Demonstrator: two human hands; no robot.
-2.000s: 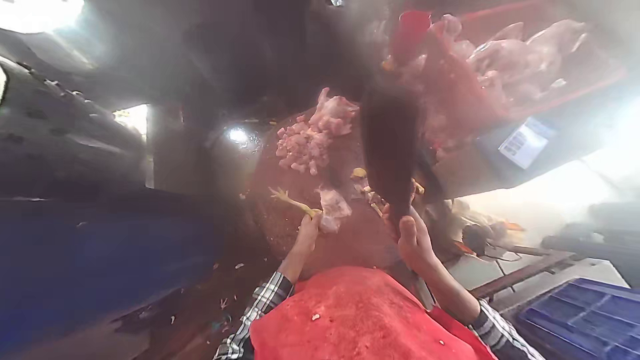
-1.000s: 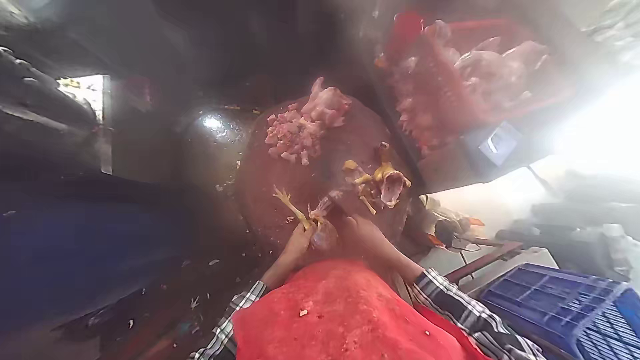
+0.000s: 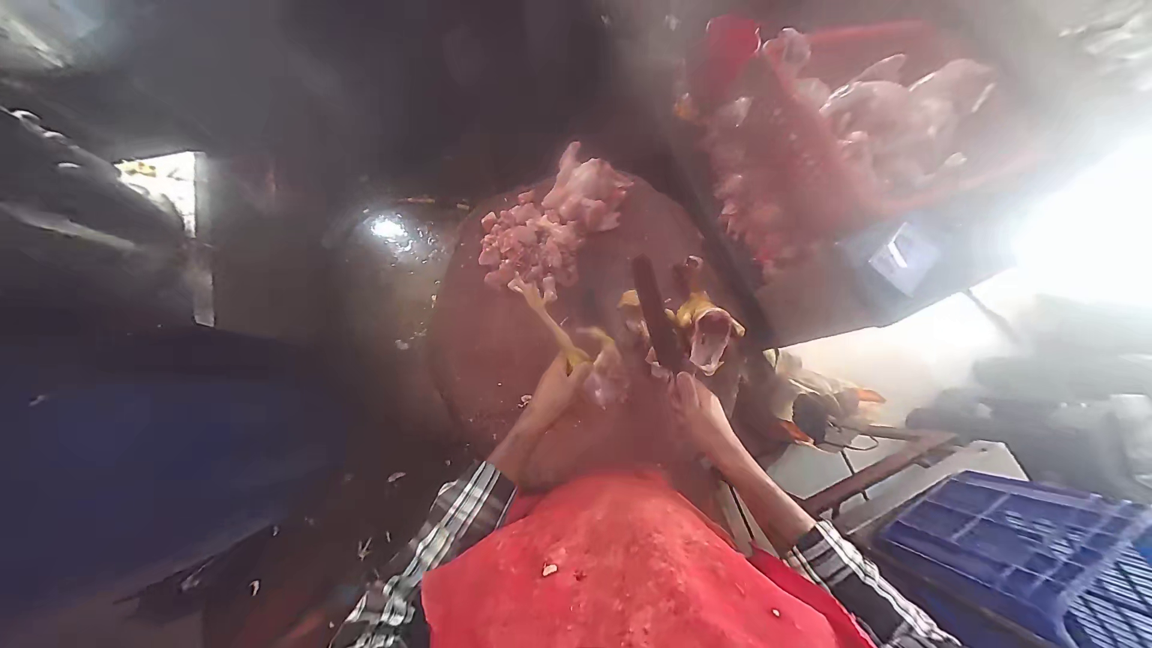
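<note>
On a round chopping block (image 3: 477,351), my left hand (image 3: 560,387) grips a yellow chicken foot (image 3: 551,326), with a pale, blurred chicken piece (image 3: 607,376) just beside it. My right hand (image 3: 691,405) is closed round the handle of a dark cleaver (image 3: 657,315), whose narrow side faces the camera. Behind and right of the blade lie yellow-skinned chicken parts (image 3: 711,333). A heap of cut pink chicken meat (image 3: 540,238) sits at the far left of the block. The fingertips of both hands are partly hidden.
A red crate (image 3: 873,27) with plucked chickens (image 3: 900,117) stands at the upper right. Beside the block on the right are scraps with orange bits (image 3: 823,396). A blue plastic crate (image 3: 999,540) is at the lower right, and a large blue surface (image 3: 162,450) at the left.
The cleaver, not visible one second ago, shows again in my right hand, which has moved right, away from my left hand. My left hand stays at the chicken foot.
</note>
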